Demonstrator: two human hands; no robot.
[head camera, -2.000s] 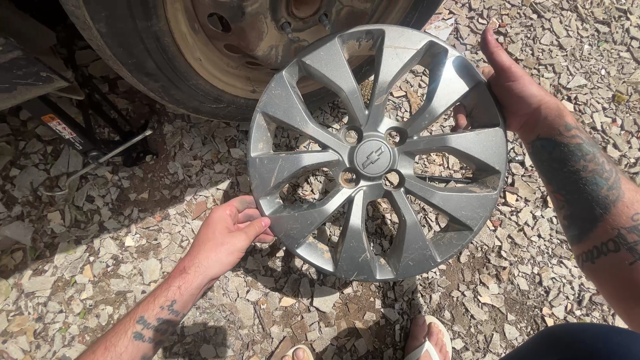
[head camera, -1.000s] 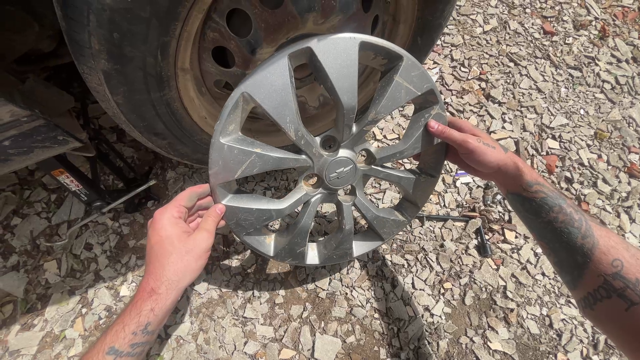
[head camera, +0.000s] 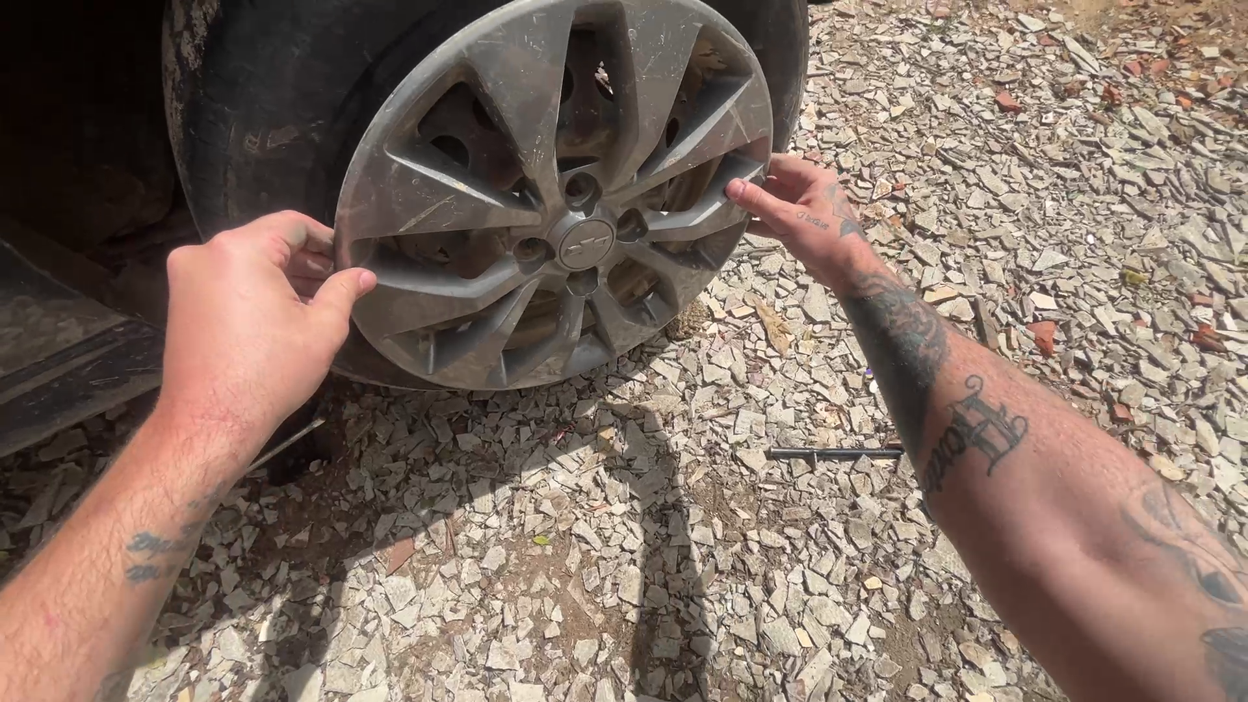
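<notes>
A grey multi-spoke wheel cover (head camera: 585, 244) with scratches and a round centre emblem stands upright in front of a steel car wheel with a black tyre (head camera: 253, 136). My left hand (head camera: 263, 302) grips the cover's left rim, thumb on its face and fingers behind. On its right rim, my right hand (head camera: 804, 210) holds it the same way. Dark parts of the wheel show through the gaps between spokes. Whether the cover's back touches the wheel cannot be told.
Broken stone chips (head camera: 760, 585) cover the ground, with reddish fragments at the right. A dark metal bar (head camera: 834, 453) lies below my right hand. The car's dark lower side (head camera: 78, 370) is at the left, and a thin metal rod (head camera: 288, 444) shows beside my left wrist.
Both hands have brought the wheel cover from out in front of the car wheel up against or close to it. The view has moved closer to the wheel.
</notes>
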